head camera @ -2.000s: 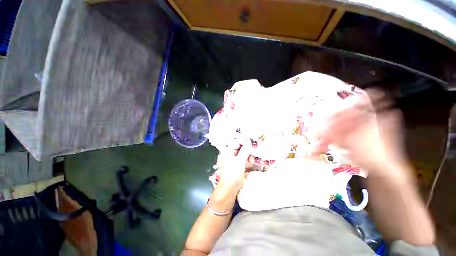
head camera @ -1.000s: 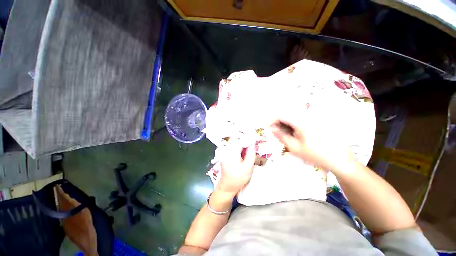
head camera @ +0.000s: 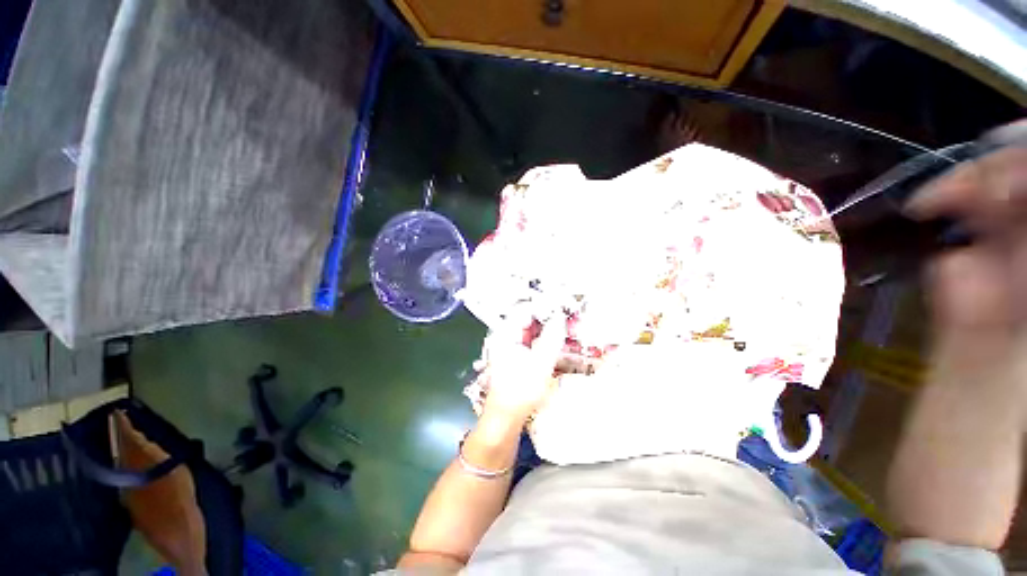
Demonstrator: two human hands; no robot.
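A white garment with red-pink flowers [head camera: 676, 248] lies spread over my lap, its bright parts washed out. My left hand [head camera: 524, 366] pinches the cloth near its left side. My right hand [head camera: 985, 208] is raised at the right edge, off the garment, strongly blurred and partly cut off. A thin pale line, looking like thread, runs from the garment's right edge towards it; its fingertips and any needle cannot be made out. A white hook, like a hanger's [head camera: 802, 441], shows at the garment's lower right.
A clear purplish bucket [head camera: 417, 267] stands on the green floor left of the garment. A grey fabric bin [head camera: 214, 169] is at the upper left, wooden drawers [head camera: 586, 34] at the top, a chair base [head camera: 291, 437] and black bag [head camera: 214, 495] at the lower left, cardboard [head camera: 878, 416] at the right.
My right hand has moved from over the garment out to the upper right. The white hook shows again beside the cloth. My left hand stays at nearly the same place on the garment.
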